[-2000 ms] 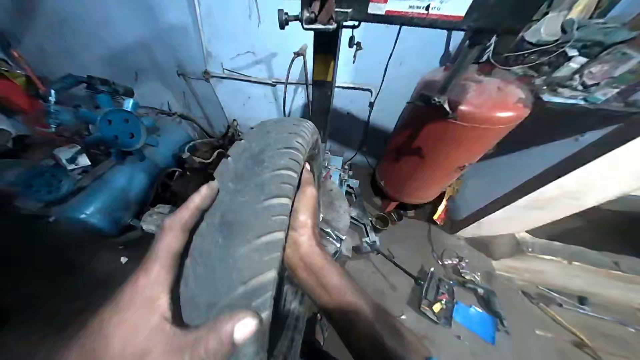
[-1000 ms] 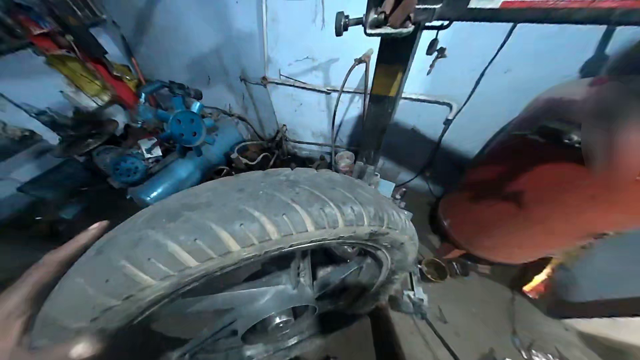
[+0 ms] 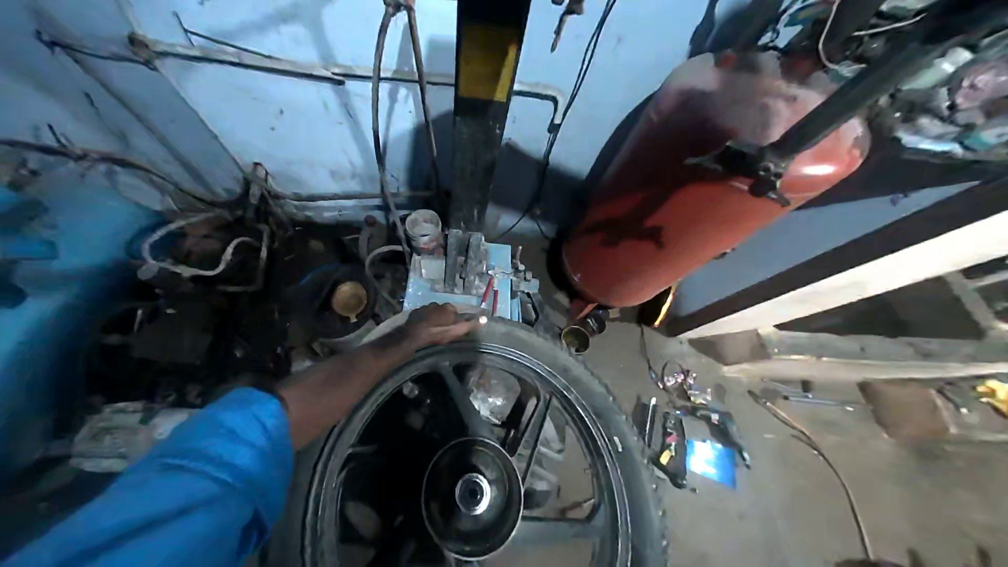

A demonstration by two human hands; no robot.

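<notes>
A black alloy motorcycle wheel with its tyre [image 3: 630, 472] lies face up low in the view, its round hub [image 3: 473, 494] near the bottom middle. My left hand [image 3: 441, 324], at the end of a blue sleeve, rests on the far edge of the tyre; whether its fingers grip the rubber is hard to tell. Just beyond the hand is a light blue machine base [image 3: 504, 256] with metal blocks and a red-handled tool [image 3: 490, 295] on it. My right hand is out of view.
A red tank [image 3: 693, 205] leans at the right behind the wheel, below a dark metal arm [image 3: 850, 87]. A black post [image 3: 482, 142] stands against the blue wall. Tools and a blue packet [image 3: 711, 462] lie on the floor at right. Blurred blue machinery [image 3: 63, 315] fills the left.
The wheel, upright between both hands at first, has tipped over and now shows its spoked face. My left hand has moved to the tyre's far edge. The right hand has left the view.
</notes>
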